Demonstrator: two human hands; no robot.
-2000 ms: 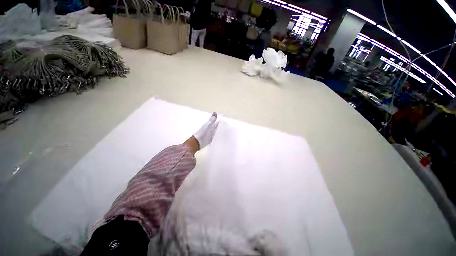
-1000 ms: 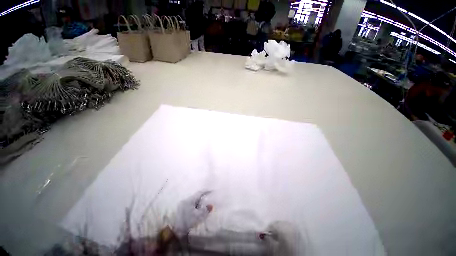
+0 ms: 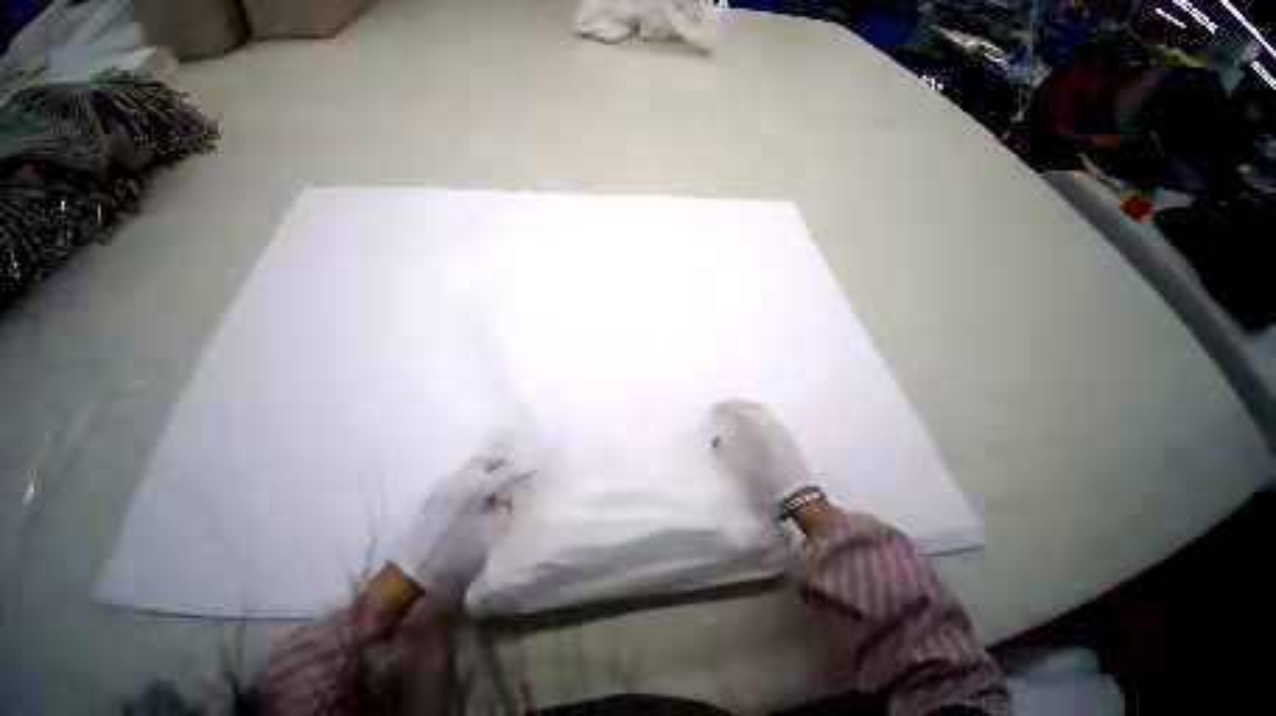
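A stack of large white paper sheets (image 3: 350, 322) lies flat in front of me. A white folded paper roll (image 3: 616, 553) lies at its near edge, between my hands. My left hand (image 3: 469, 518), in a thin white glove, is at the roll's left end, slightly blurred. My right hand (image 3: 760, 455), gloved, is at its right end with a beaded band at the wrist. Both hands press or hold the roll's ends; the fingertips partly merge with the white paper.
The pale table (image 3: 952, 266) surrounds the stack. Grey-olive straps with metallic ends (image 3: 84, 161) lie far left, tan bags (image 3: 196, 21) behind them. Crumpled white paper (image 3: 651, 21) is at the far edge. Clear film (image 3: 63, 448) lies left. White rolls (image 3: 1057, 683) show low at the right.
The view has tilted down. The left hand has come back from the stack's far part. Both hands, blurred one second ago, now show clearly at the ends of the folded roll.
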